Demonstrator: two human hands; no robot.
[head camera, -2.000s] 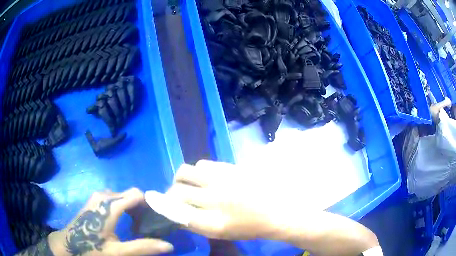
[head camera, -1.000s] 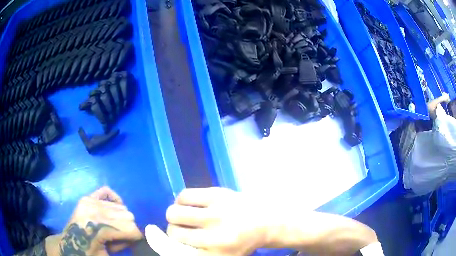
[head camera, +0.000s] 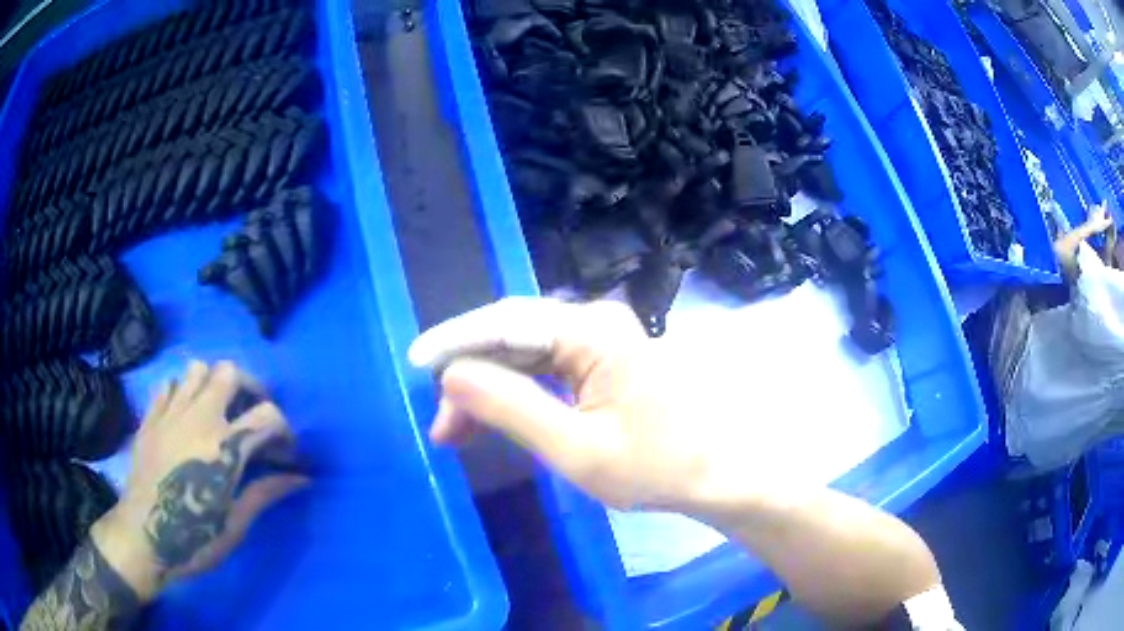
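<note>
Black moulded parts (head camera: 203, 173) lie in nested rows in the left blue bin (head camera: 370, 234). A short separate group (head camera: 274, 259) lies near its right wall. My left hand (head camera: 210, 475), tattooed, is low in this bin with a dark part (head camera: 274, 454) between thumb and fingers, mostly hidden by the hand. My right hand (head camera: 542, 388) is over the strip between the bins, fingers curved and apart from the thumb, with nothing seen in it. Its index fingertip looks whitish. A loose pile of black parts (head camera: 653, 136) lies in the right blue bin (head camera: 918, 271).
A bright white liner (head camera: 789, 358) shows below the loose pile. A dark strip (head camera: 425, 210) runs between the two bins. Another blue bin with dark parts (head camera: 961, 136) stands further right. Another person's hand (head camera: 1082, 232) and pale clothing (head camera: 1060, 382) show at the right edge.
My left hand has moved up and forward in the left bin; the single part that lay below the short group no longer shows there. My right hand has risen and opened.
</note>
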